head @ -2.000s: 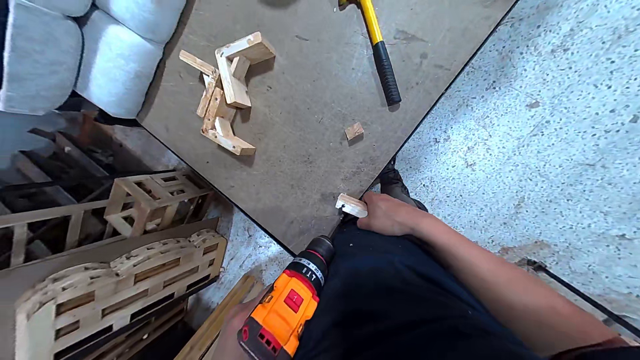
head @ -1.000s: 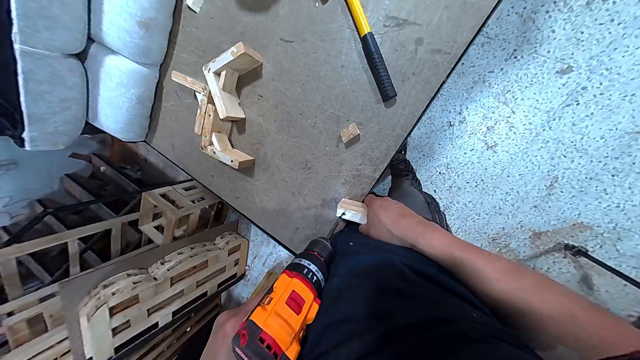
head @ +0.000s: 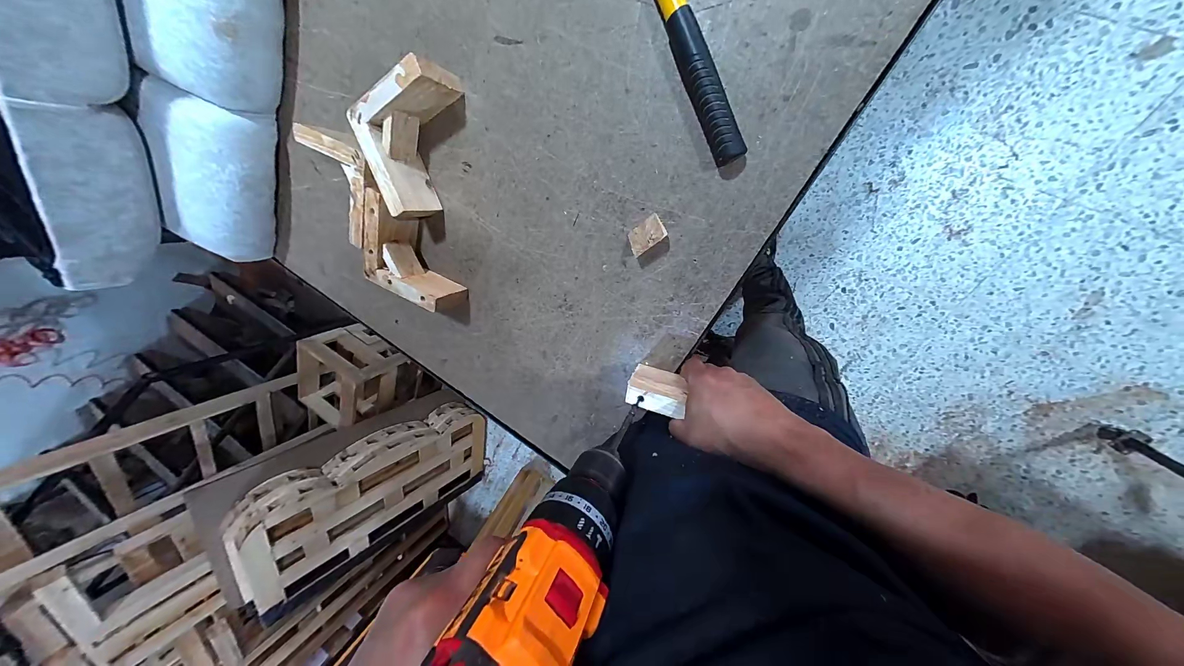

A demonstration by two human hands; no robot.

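An orange and black cordless drill [head: 546, 573] is in my left hand [head: 421, 601] at the bottom of the view, its bit pointing up and right. The bit's tip is at or close to a dark hole in the end of a small wooden block [head: 658, 390]; whether it is inside the hole cannot be told. My right hand [head: 731, 407] grips that block from the right, by the table's edge above my dark trousers; its fingertips are partly hidden. Another small wood block [head: 647, 236] lies on the table [head: 546, 351] a little above.
Joined angled wooden pieces [head: 398, 185] lie on the table's left part. A black and yellow tool handle [head: 708, 88] lies near its right edge. Grey upholstered cushions [head: 203, 120] stand at the upper left, with slatted wooden frames [head: 361, 499] below. Speckled floor [head: 999, 231] shows at the right.
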